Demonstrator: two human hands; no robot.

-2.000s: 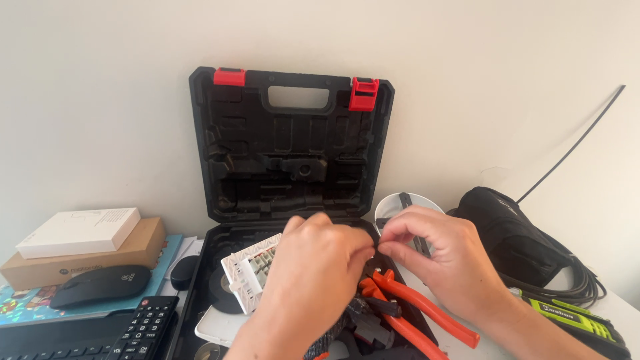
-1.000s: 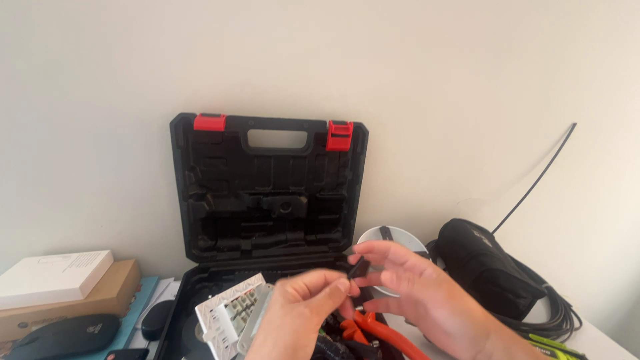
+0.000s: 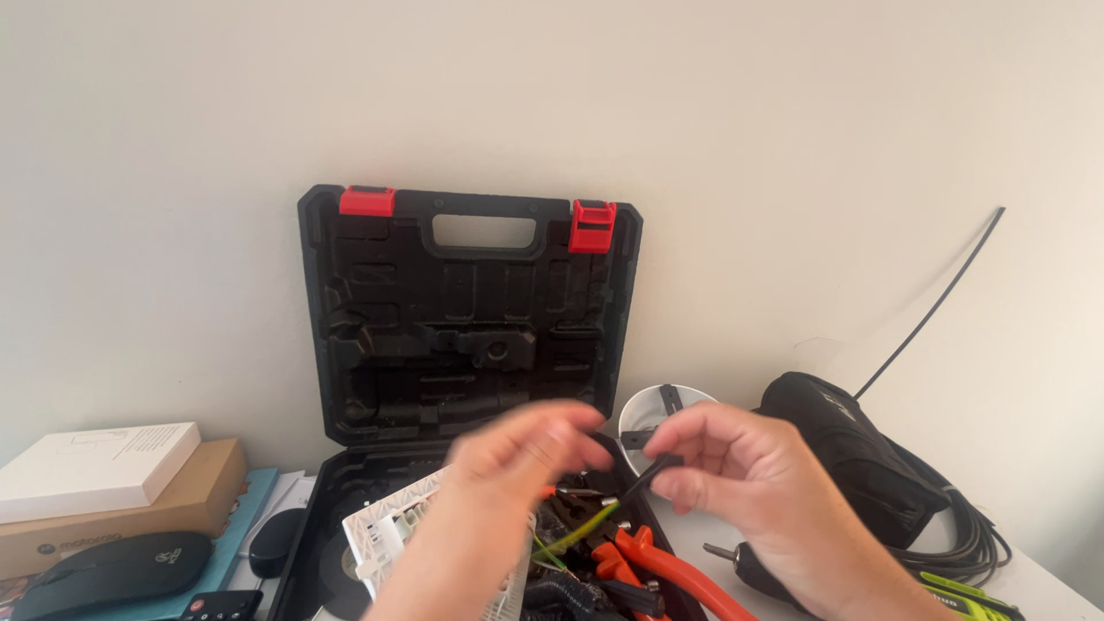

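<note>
Between thumb and fingers, my right hand (image 3: pixel 742 474) pinches a thin black piece (image 3: pixel 653 477), maybe tape or sleeving; a green-yellow wire (image 3: pixel 586 528) runs down from its lower end. My left hand (image 3: pixel 517 474), blurred, is apart from that piece, fingers bent, with nothing visible in it. Under my left hand a white plastic panel (image 3: pixel 379 535) lies in the open black tool case (image 3: pixel 332 483), partly hidden. Orange-handled pliers (image 3: pixel 681 569) rest at the case's right side, below my right hand. A roll of black tape (image 3: pixel 341 573) is partly visible left of the panel.
The case's lid (image 3: pixel 483 302) stands up near the wall. To the right are a white round dish (image 3: pixel 638 410) with black strips, a black pouch (image 3: pixel 845 448), coiled cable (image 3: pixel 983 535) and a screwdriver (image 3: pixel 750 565). Boxes (image 3: pixel 103 474), a black mouse (image 3: pixel 116 573) and a remote (image 3: pixel 222 605) lie left.
My hands were close together at the black piece one second ago. Now my left hand is off it and the two are apart, the piece staying in my right hand.
</note>
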